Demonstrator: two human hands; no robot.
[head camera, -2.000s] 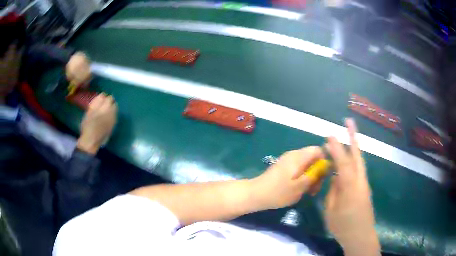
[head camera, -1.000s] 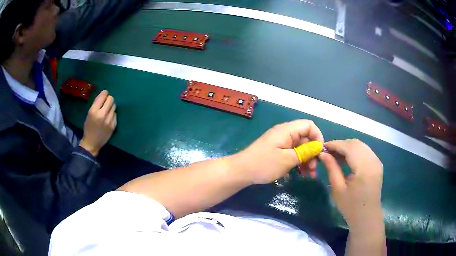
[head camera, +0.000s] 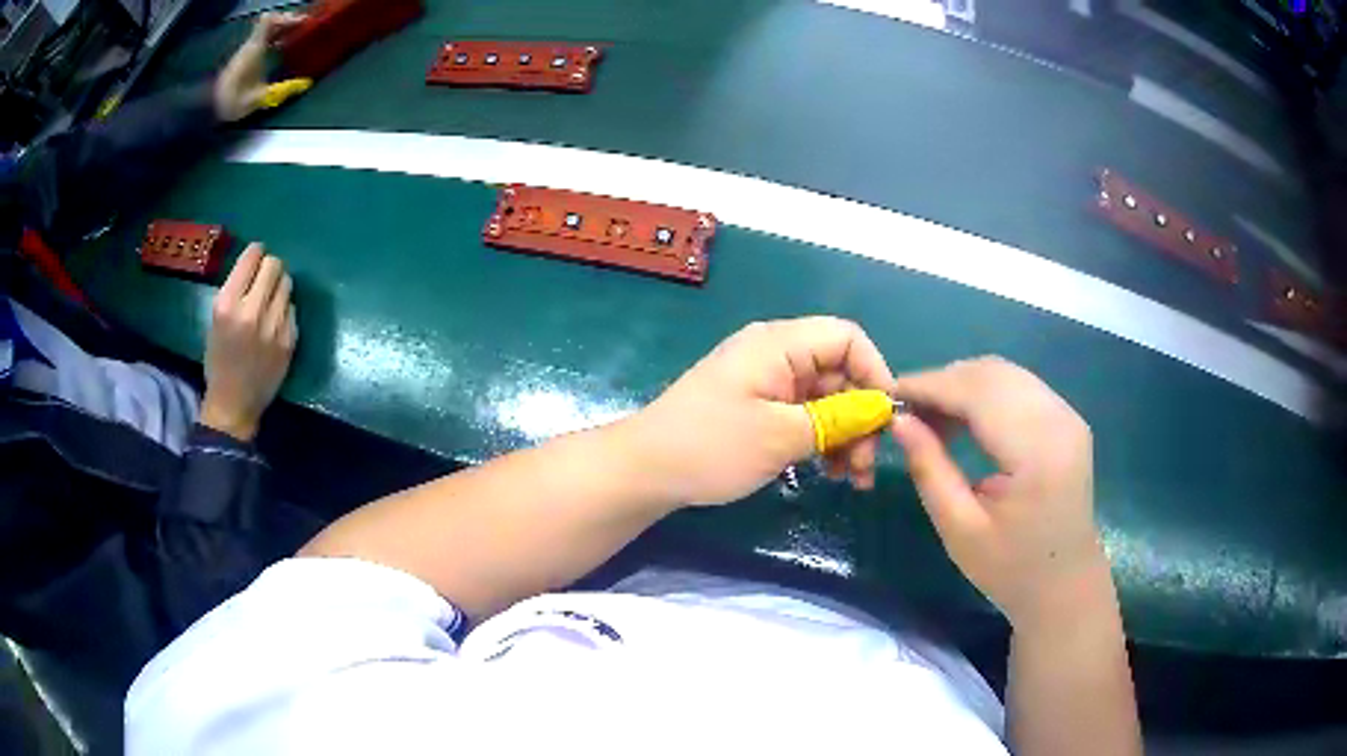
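Observation:
My left hand wears a yellow finger cot on its thumb. My right hand meets it, fingertips together, around a tiny silvery piece, mostly hidden by the fingers. A small silvery bit shows just below my left hand; I cannot tell whether it is held or lies on the surface. A reddish-brown jig lies on the green surface beyond my left hand. Two of its four positions have dark squares with bright centres; the other two look reddish.
A co-worker's hand rests at left beside another jig. Their other hand holds a reddish-brown block at the top left. More jigs lie at the far side and at right. A white stripe crosses the green surface.
My hands came together at the fingertips and shifted slightly left. The jigs appear higher in view. The co-worker's far hand now shows with a reddish-brown block.

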